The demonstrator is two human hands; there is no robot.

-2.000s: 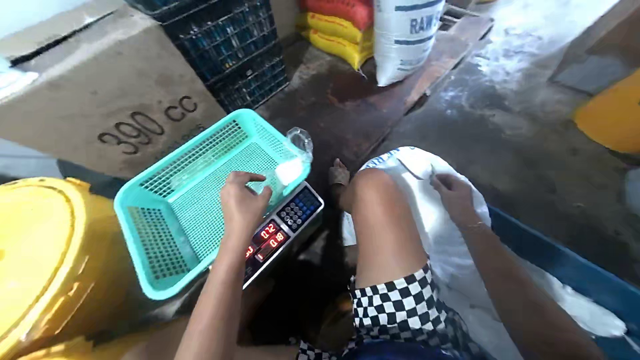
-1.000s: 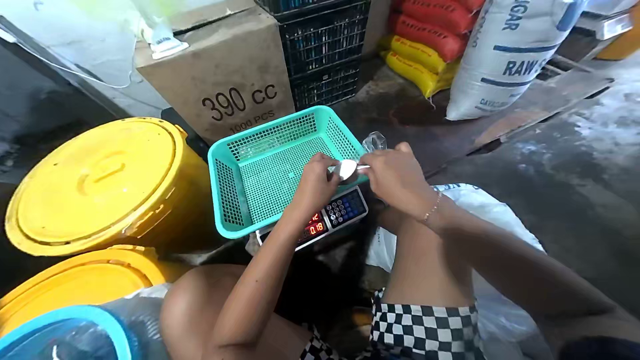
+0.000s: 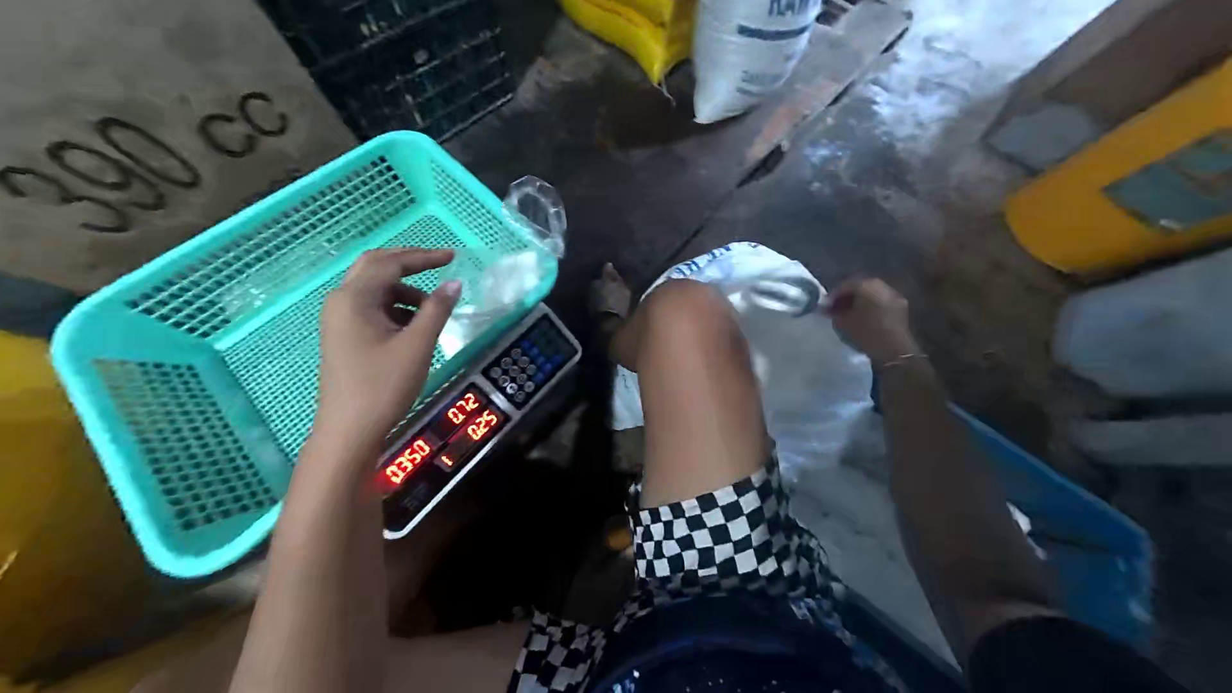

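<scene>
My left hand (image 3: 380, 332) is over the right part of a turquoise plastic basket (image 3: 399, 144), thumb and forefinger apart beside a clear plastic bag (image 3: 505, 284) with white contents. Whether it touches the bag is unclear. The basket rests on a digital scale (image 3: 481, 423) with lit red digits. Off to the right, my right hand (image 3: 871, 318) is closed on the handle of a blurred spoon (image 3: 784, 294). The spoon is over the open mouth of a white woven sack (image 3: 818, 385), beyond my knee. Clear plastic (image 3: 539, 212) hangs over the basket's far right corner.
A cardboard box (image 3: 183, 106) and black plastic crates (image 3: 414, 67) stand behind the basket. Yellow sacks (image 3: 640, 29) and a white sack (image 3: 751, 58) are farther back. A blue container (image 3: 1078, 529) lies at lower right, a yellow one (image 3: 1126, 183) at far right, and a yellow drum (image 3: 48, 500) at left.
My hands were together at the basket's near right corner one second ago. They are now apart, the right one having moved with the spoon to the white sack. The view has turned noticeably.
</scene>
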